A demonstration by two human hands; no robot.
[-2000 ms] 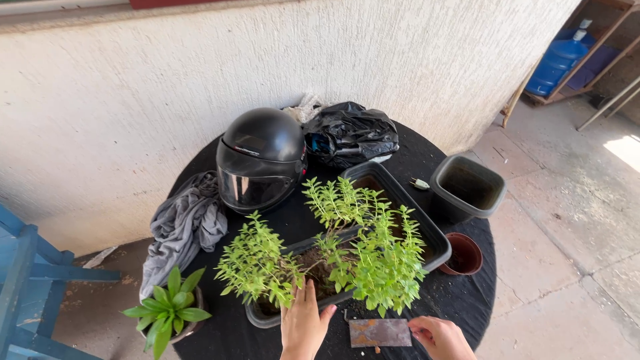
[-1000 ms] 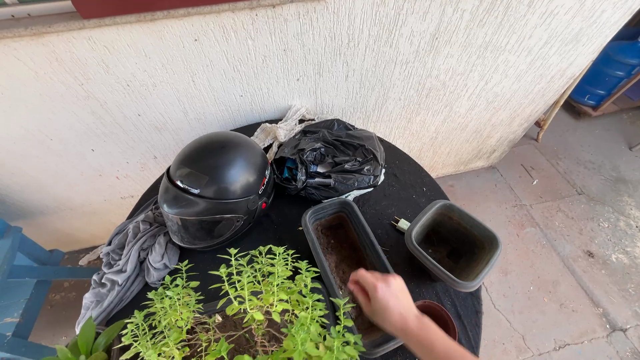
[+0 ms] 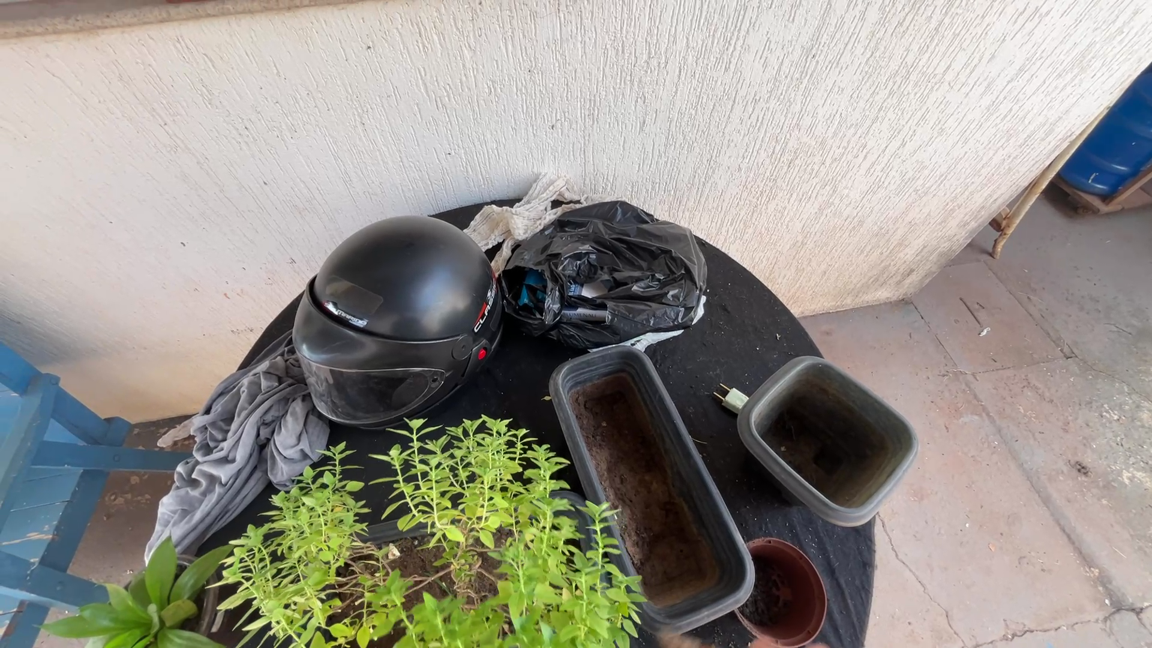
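Only a blurred sliver of skin shows at the bottom edge, just under the small brown plastic pot (image 3: 785, 592); it is likely part of my right hand, and what it holds is hidden. My left hand is out of view. Bushy green plants (image 3: 468, 531) grow from soil in a dark planter at the bottom centre. Beside them, a long dark rectangular planter (image 3: 661, 486) has a thin layer of soil inside. A square dark grey pot (image 3: 828, 439) with a dirty inside stands at the right.
A black motorcycle helmet (image 3: 405, 315), a grey cloth (image 3: 252, 441), a black plastic bag (image 3: 612, 279) and a plug adapter (image 3: 731, 398) lie on the round black-covered table (image 3: 765, 315). A broad-leaved plant (image 3: 144, 607) is at lower left, near blue wooden furniture (image 3: 54, 459). A textured wall (image 3: 576, 108) rises behind.
My right hand, over the long planter one second ago, has dropped almost out of view. My left hand, earlier at the bushy plants, is gone from the frame. The view has shifted.
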